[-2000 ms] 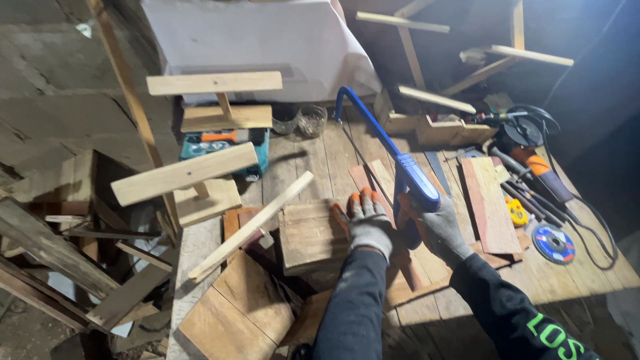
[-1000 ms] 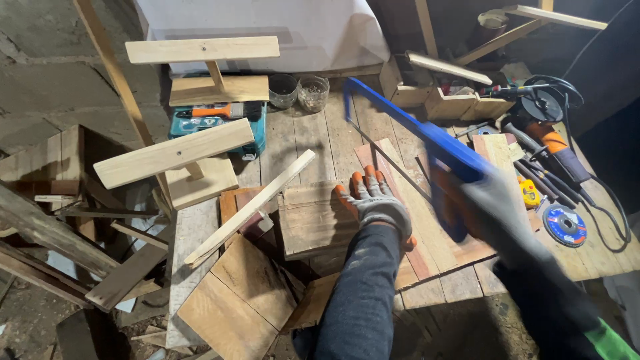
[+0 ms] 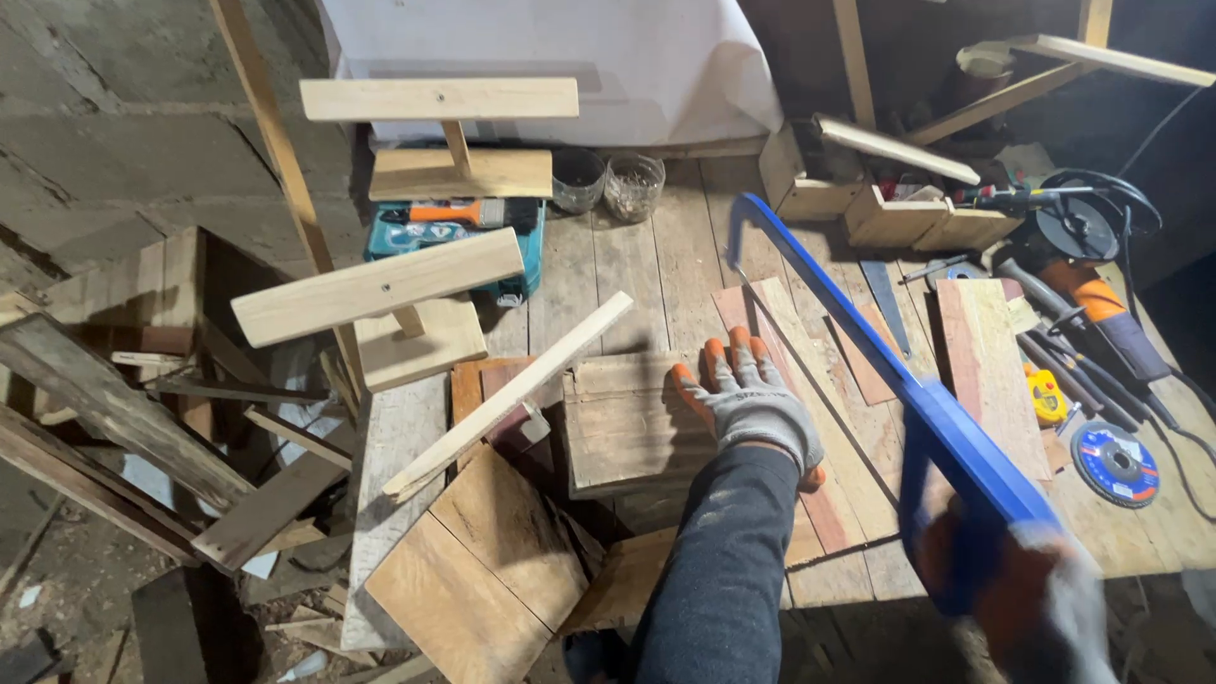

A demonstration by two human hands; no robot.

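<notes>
My left hand point(image 3: 755, 408), in a grey work glove with orange fingertips, presses flat with spread fingers across the edge of a wooden block point(image 3: 632, 418) and the strip of wood beside it. My right hand point(image 3: 1016, 579), gloved too and blurred, is closed around the handle of a blue hacksaw point(image 3: 883, 366). The saw points up and away, its thin blade slanting over the pale and reddish wooden strips point(image 3: 807, 475) to the right of my left hand. Whether the blade touches the wood cannot be told.
Behind stand T-shaped wooden pieces point(image 3: 437, 99), a teal case point(image 3: 532, 256) with a brush, and jars point(image 3: 634, 185). At right lie an angle grinder point(image 3: 1092, 294), a flap disc point(image 3: 1116, 464), a yellow tape measure point(image 3: 1045, 394) and cables. Scrap boards point(image 3: 123, 408) fill the left side.
My right hand has moved back toward the lower right with the hacksaw, away from my left hand. My left hand stays on the wood.
</notes>
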